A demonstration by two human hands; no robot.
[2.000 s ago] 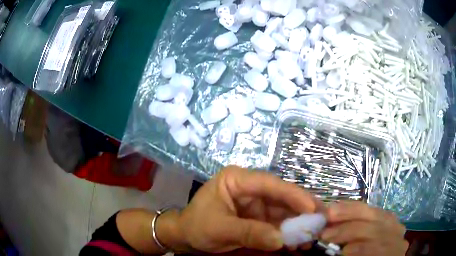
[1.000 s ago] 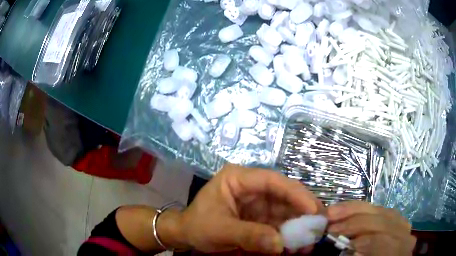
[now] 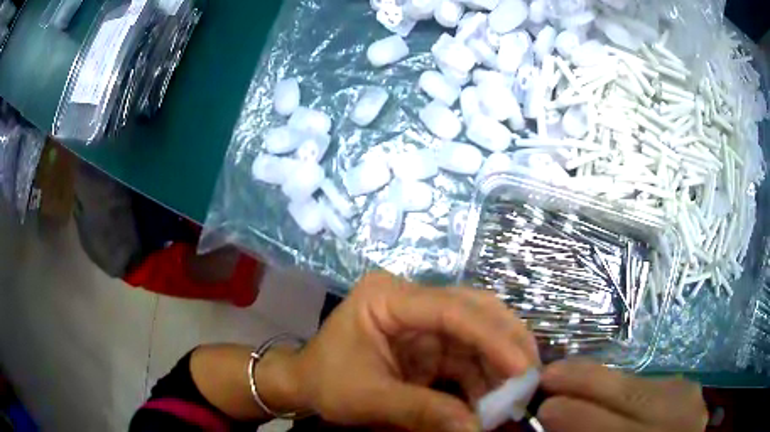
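Note:
My left hand [image 3: 405, 359], with a bracelet at the wrist, grips a milky white plastic cap [image 3: 508, 400] between thumb and fingers at the bottom of the picture. My right hand [image 3: 620, 401] touches it from the right, fingers closed on a thin shaft [image 3: 532, 420] that shows only as a short bit below the cap. The picture's lower edge cuts off part of both hands. I cannot tell how far the shaft sits in the cap. A clear tray [image 3: 478, 221] of silvery shafts lies just beyond my hands.
Loose white caps [image 3: 368, 105] lie on a crinkled clear bag [image 3: 245, 202]. White sleeves [image 3: 675, 143] are heaped at the right. Clear boxes with dark metal parts [image 3: 127, 72] stand on the green bench [image 3: 215, 76] at the left. Red cloth [image 3: 198, 274] shows below the bench edge.
The cap has tilted and shows narrower between my hands. The white-collared end of the shaft, visible before, no longer shows. Both hands stay close together in about the same place.

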